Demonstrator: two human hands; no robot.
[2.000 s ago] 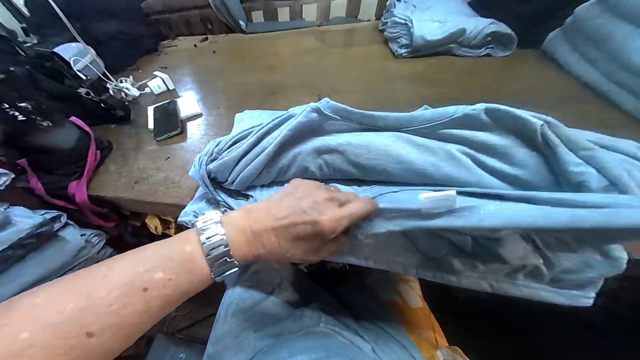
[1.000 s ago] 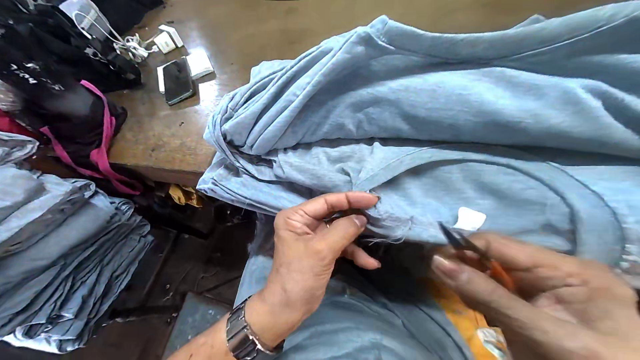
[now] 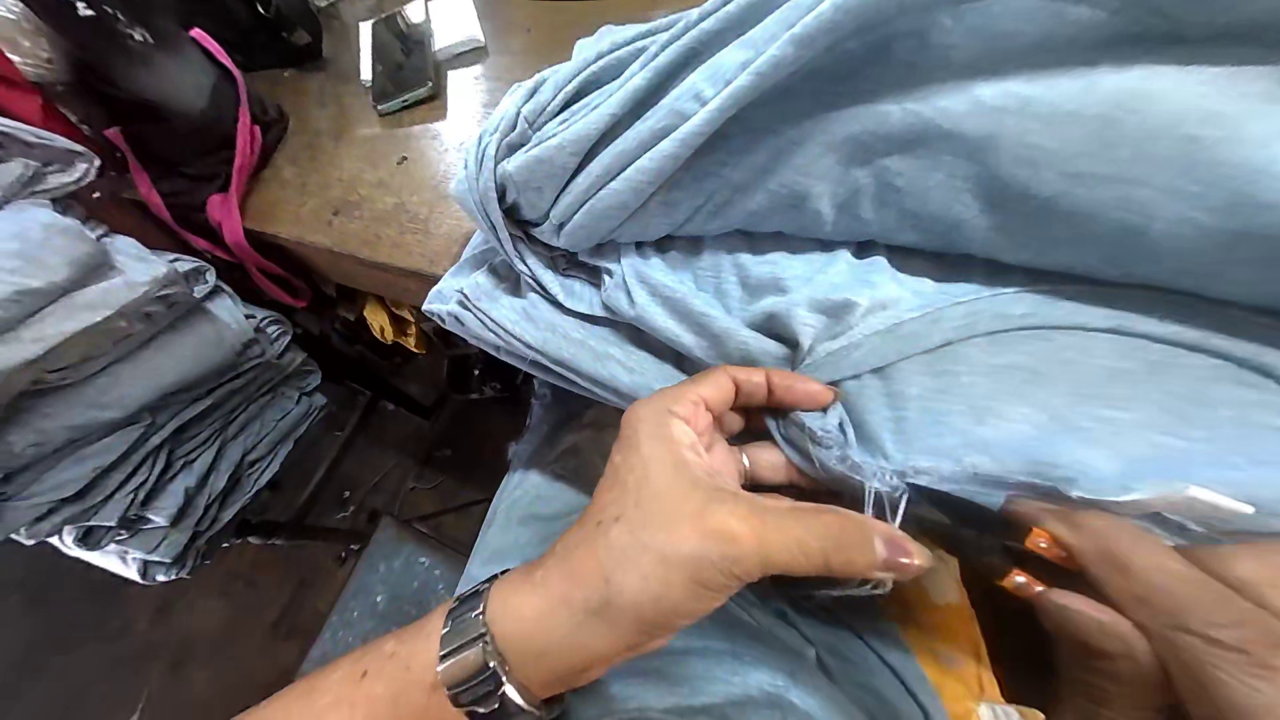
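Note:
Light blue knit garments [image 3: 900, 200] lie bunched over the table and hang past its front edge. My left hand [image 3: 730, 490], wearing a metal watch, holds a gathered seam edge of the fabric, with loose white threads stretched by its thumb. In my right hand [image 3: 1130, 590] are small thread snips [image 3: 975, 530] with dark blades and orange on the handles. Their blade tips are beside the threads, just right of my left thumb; whether they touch them I cannot tell. A white label [image 3: 1220, 500] shows on the cloth above my right hand.
A wooden table [image 3: 340, 210] carries a smartphone [image 3: 403, 62] and a white object [image 3: 455, 25]. Dark cloth with a pink strap [image 3: 235, 170] lies at the left. Below it stands a stack of folded grey-blue garments [image 3: 150, 390]. Yellow cloth [image 3: 955, 630] is under my hands.
Two seconds ago my left hand lay on the cloth and my right hand was out of view. The snips then appeared in my right hand and have come closer to my left. The view has moved nearer.

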